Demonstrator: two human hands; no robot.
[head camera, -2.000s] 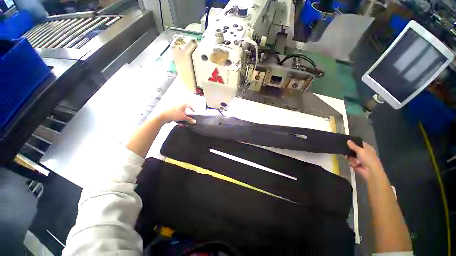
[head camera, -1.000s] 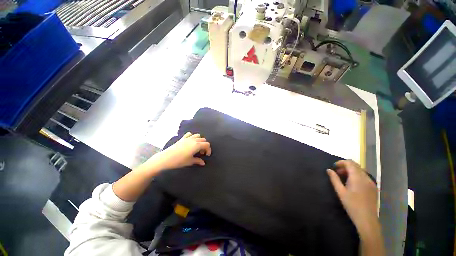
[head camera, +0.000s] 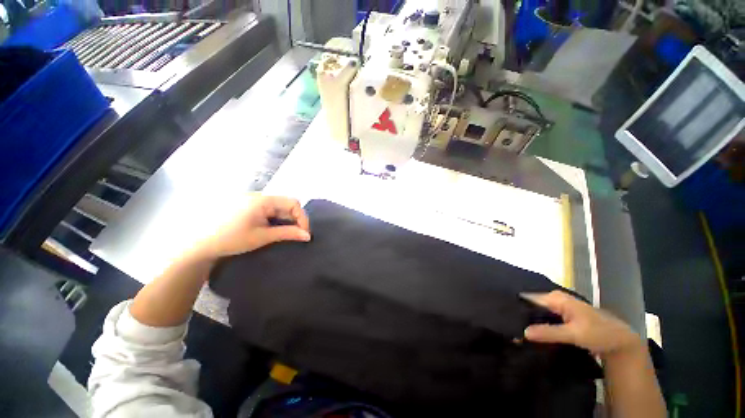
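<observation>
A large matte black fabric panel (head camera: 392, 286) lies over the near part of the white base plate (head camera: 425, 192) and hangs towards my lap. My left hand (head camera: 257, 229) is at the panel's upper left corner, with thumb and fingertips close together; whether they pinch the cloth is unclear. My right hand (head camera: 576, 322) is over the panel's right end, slightly blurred, with thumb and forefinger a little apart; whether cloth is between them is unclear. A slot with a small metal fitting (head camera: 502, 229) shows in the white plate beyond the panel.
The cream-white sewing head (head camera: 388, 118) stands over the plate's far side, with the metal carriage (head camera: 482, 129) to its right. A yellow strip (head camera: 567, 245) runs along the plate's right side. A control screen (head camera: 690, 114) stands at right. A blue bin (head camera: 49, 131) and roller conveyor (head camera: 143, 41) are at left.
The long narrow black piece held under the head two seconds ago is no longer seen there. A plain black panel covers the slotted pieces' area. Since one second ago, my left hand has moved left.
</observation>
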